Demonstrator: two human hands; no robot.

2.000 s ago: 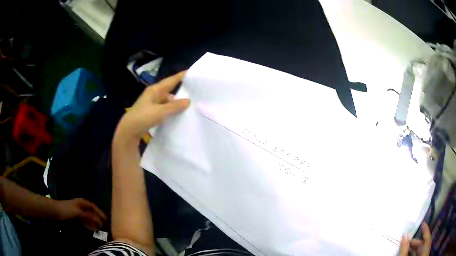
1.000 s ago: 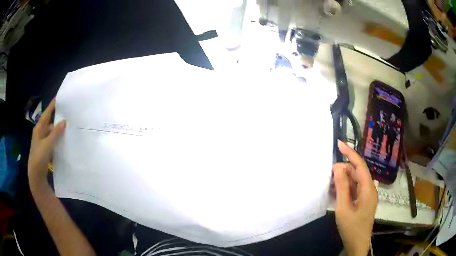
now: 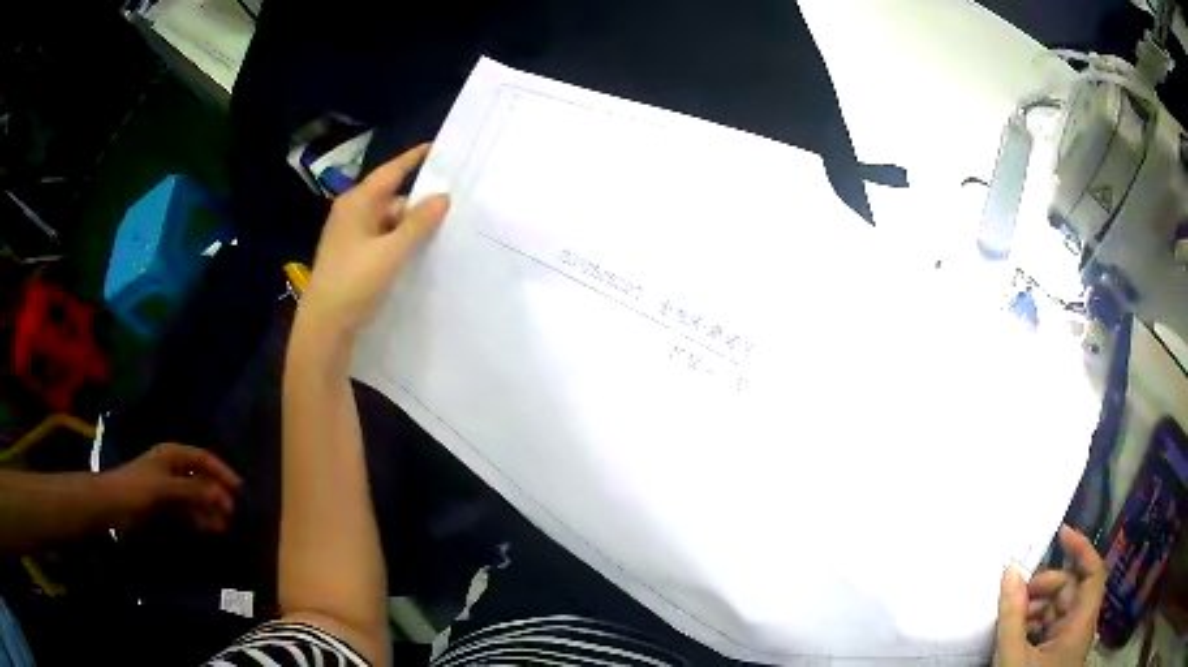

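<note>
A large white paper pattern (image 3: 612,391) with curved edges, thin lines and faint writing lies over a black garment panel (image 3: 625,65). My left hand (image 3: 371,241) holds the pattern's upper left edge between thumb and fingers. My right hand (image 3: 1053,606) is at the pattern's lower right corner, partly cut off by the bottom edge of the picture, with thumb and fingers at the paper's edge. A narrow dark strip sticks out from the panel edge above the pattern. Glare hides part of the pattern's right side.
A sewing machine head (image 3: 1120,170) stands at upper right. A smartphone (image 3: 1150,541) lies at far right, beside dark shears partly hidden by the pattern. Another person's hand (image 3: 176,486) is at lower left. Blue (image 3: 163,254) and red (image 3: 59,341) stools stand on the left.
The view swung right, then back left. The pattern stays between both hands, and the other person's hand shows again at the left.
</note>
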